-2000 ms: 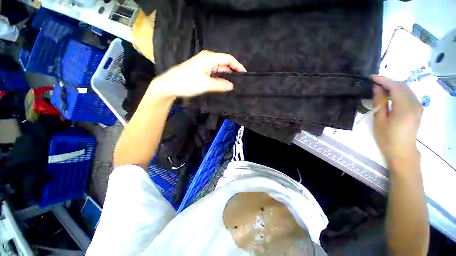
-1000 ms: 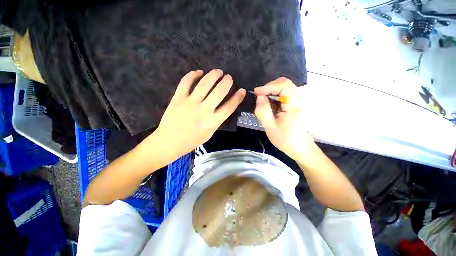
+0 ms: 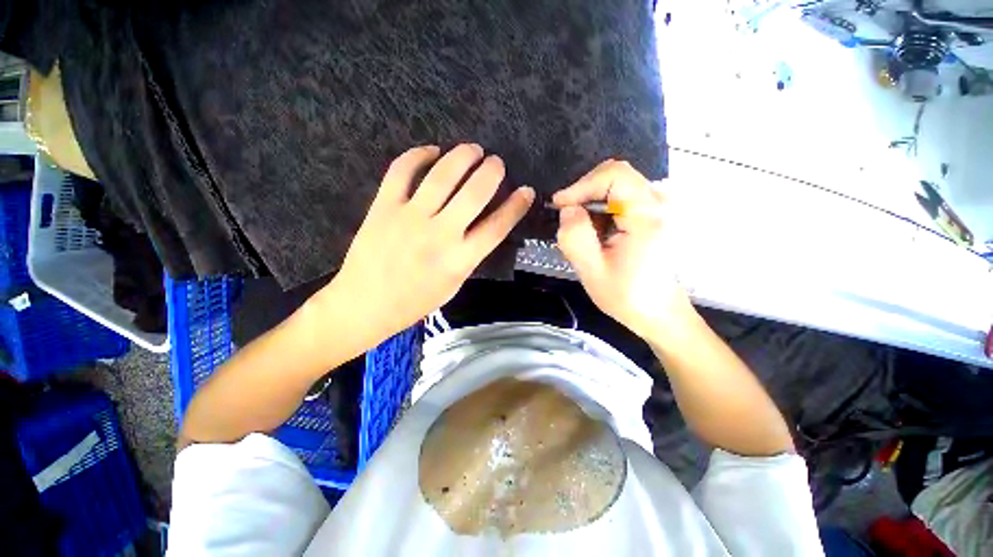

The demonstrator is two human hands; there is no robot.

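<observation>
A large dark mottled garment piece [image 3: 436, 87] lies over the table with its near edge towards me. My left hand [image 3: 427, 234] lies spread on the cloth near that edge, pressing it and gripping nothing visible. My right hand [image 3: 618, 245] holds a thin marking pencil [image 3: 599, 207] with a yellow-orange part. Its tip points at the cloth, close to my left index fingertip. A pale ruler strip [image 3: 541, 256] shows at the table edge between my hands, partly under the cloth.
The white table [image 3: 784, 250] extends right, with thread snips [image 3: 942, 212] and metal machine parts at its far right. A blue crate [image 3: 387, 397] with dark cloth stands below the table edge at left. A white basket [image 3: 82, 267] and more blue crates stand further left.
Since two seconds ago, the cloth's folded edge is laid flat and my hands have come together at it, the pencil now at the cloth. Over the last second almost nothing moved.
</observation>
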